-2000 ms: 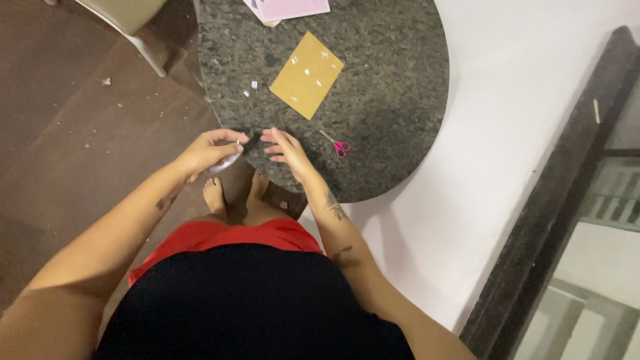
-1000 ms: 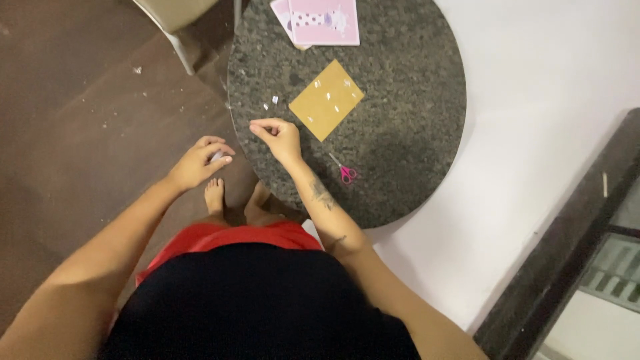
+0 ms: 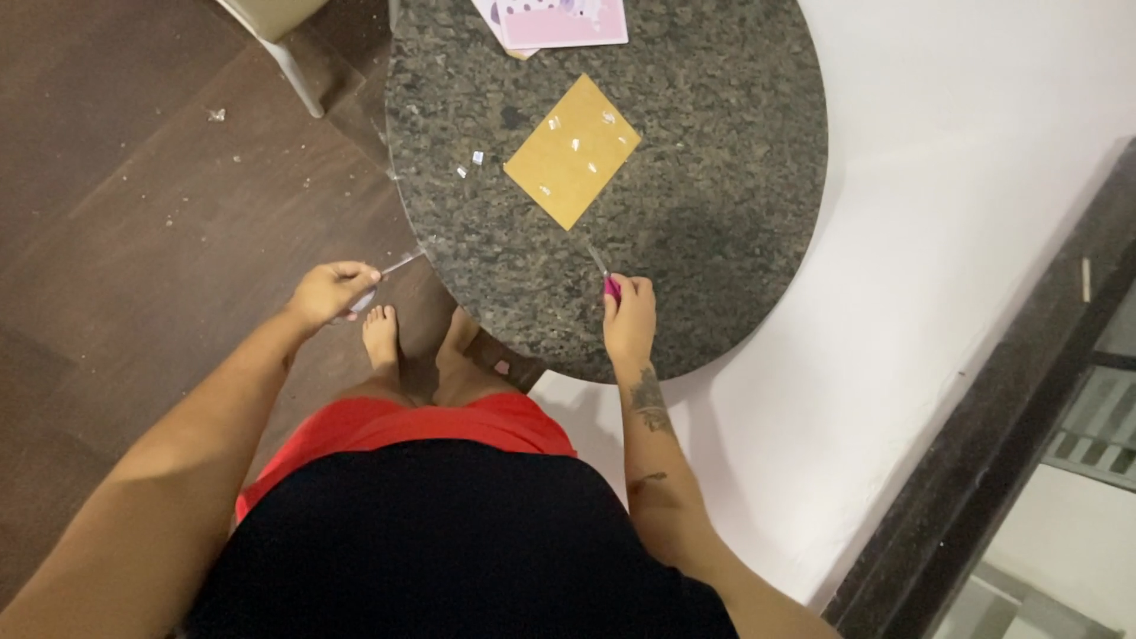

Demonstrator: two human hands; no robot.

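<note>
My left hand [image 3: 335, 291], out over the floor left of the table, is closed on a pale roll, perhaps of tape, partly hidden by the fingers. A thin clear strip [image 3: 402, 263] stretches from it toward the table's edge. My right hand [image 3: 631, 311] grips the pink handles of small scissors [image 3: 611, 286] low over the round granite table [image 3: 728, 177], blades pointing up and left. Just beyond the blades lies a yellow-brown sheet [image 3: 568, 164] with several small shiny clear pieces on it. Two more small pieces [image 3: 477, 158] lie on the stone left of the sheet.
Pink and white printed cards [image 3: 568, 27] overlap at the table's far side. A pale chair [image 3: 288, 67] stands at upper left on the dark wood floor, where small debris is scattered. A white wall or surface and a dark ledge [image 3: 1003, 382] are at right.
My right hand has moved right from the table's left edge and taken hold of the scissors, which lay on the table before. A thin strip now shows extending from my left hand.
</note>
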